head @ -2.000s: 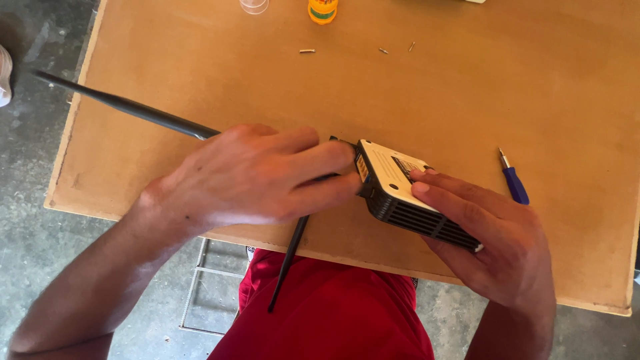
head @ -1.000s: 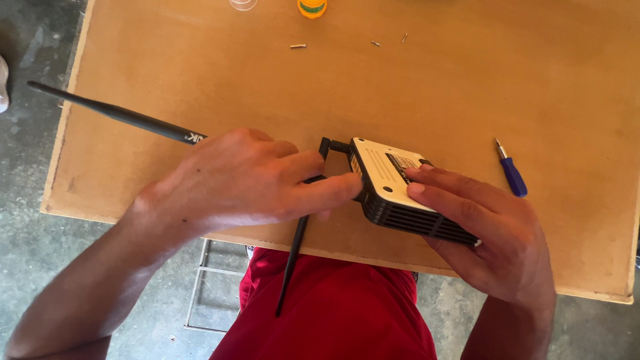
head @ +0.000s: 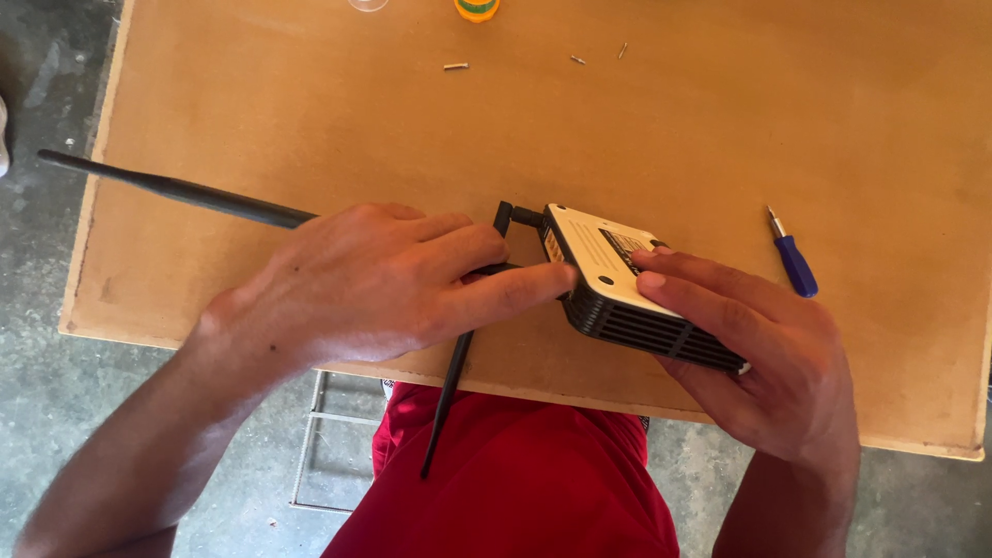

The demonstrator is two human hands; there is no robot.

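A Wi-Fi router (head: 593,256) with a pale underside and black slotted sides is tilted near the table's front edge. My right hand (head: 763,349) grips its right end, fingers on the labelled underside. My left hand (head: 403,279) is closed around the base of one black antenna (head: 225,200), whose long part points left; the index finger reaches the router's near corner. A second antenna (head: 449,387) joins the far corner by a hinge and runs down past the table edge, partly behind my left fingers. The near antenna's joint is mostly hidden by my fingers.
On the brown tabletop (head: 744,132), a blue-handled screwdriver (head: 795,265) lies right of the router. Several small metal pieces, among them a screw or pin (head: 456,67), lie farther back, near a yellow container (head: 477,9). A metal frame (head: 341,418) shows under the table.
The fingers of my left hand have shifted slightly at the near antenna's base, and the far antenna's hinge shows more plainly than two seconds ago. My right hand keeps its hold.
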